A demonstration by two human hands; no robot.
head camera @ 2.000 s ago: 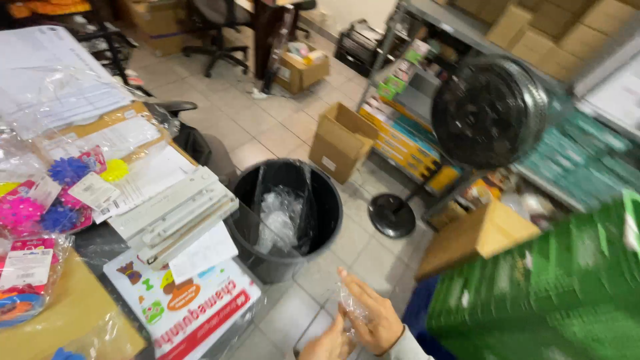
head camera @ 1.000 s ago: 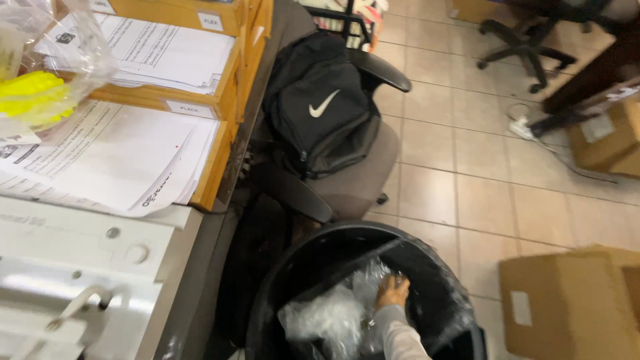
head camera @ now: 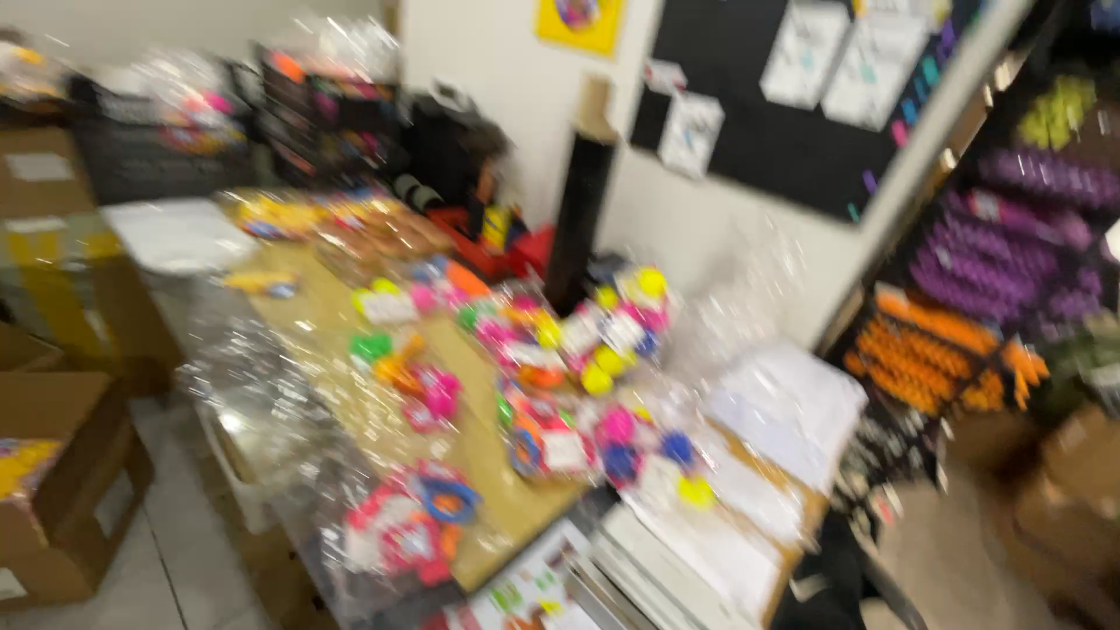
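Note:
Neither my left hand nor my right hand shows in the head view now, which is blurred. Bagged colourful toys (head camera: 411, 534) lie at the near edge of a tan-topped worktable (head camera: 490, 525). Further up it are a pink, orange and green item (head camera: 429, 394) and a heap of bagged toys with labels (head camera: 612, 337). Crumpled clear plastic bags (head camera: 262, 394) hang along the table's left side. At the bottom, a white bar-shaped device (head camera: 665, 560) lies beside papers (head camera: 717, 542) and a printed package (head camera: 525, 586).
An open cardboard box (head camera: 61, 499) stands on the tiled floor at left. A black post (head camera: 582, 210) rises behind the table. Black crates (head camera: 175, 166) line the back. Racks of orange (head camera: 919, 350) and purple items (head camera: 1006, 262) stand at right, above a black backpack (head camera: 814, 569).
The view has swung from the black bin to the worktable. One second ago a hand was inside the bin among clear plastic; now no hand is in view.

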